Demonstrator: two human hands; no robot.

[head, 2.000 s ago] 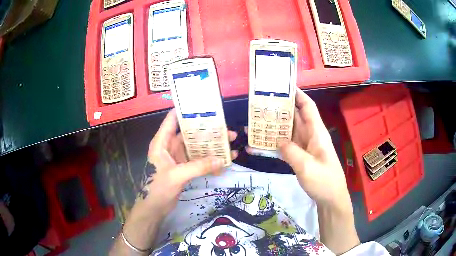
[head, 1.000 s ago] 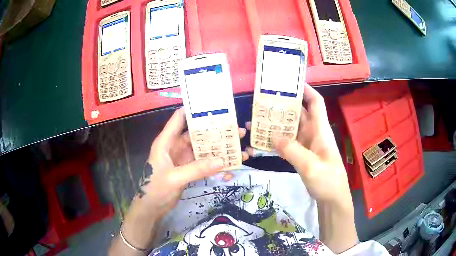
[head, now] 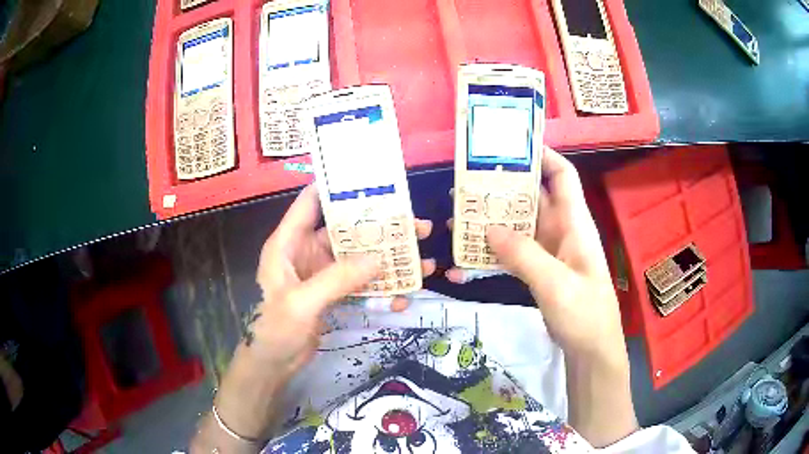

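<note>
My left hand [head: 306, 270] holds a gold keypad phone [head: 365, 191] upright, its thumb on the upper number keys. Its screen is white with blue bars at top and bottom. My right hand [head: 563, 257] holds a second gold keypad phone [head: 497, 168], thumb on the keys just below the navigation key. Its screen shows a white box inside a light blue frame. Both phones are side by side above my lap, in front of the edge of the red phone tray [head: 497, 142]. The fingers behind the phones are partly hidden.
The tray holds two lit phones at left [head: 204, 97] [head: 295, 75], another cut off above, and a dark-screened one at right [head: 590, 55]. A loose phone [head: 729, 28] lies on the green bench [head: 80, 168]. Lower right, stacked phones [head: 676, 279] rest on a red tray [head: 701, 337].
The right phone's screen has changed from plain white to a framed box. The left phone shifted slightly left since one second ago, and both thumbs moved higher on the keys.
</note>
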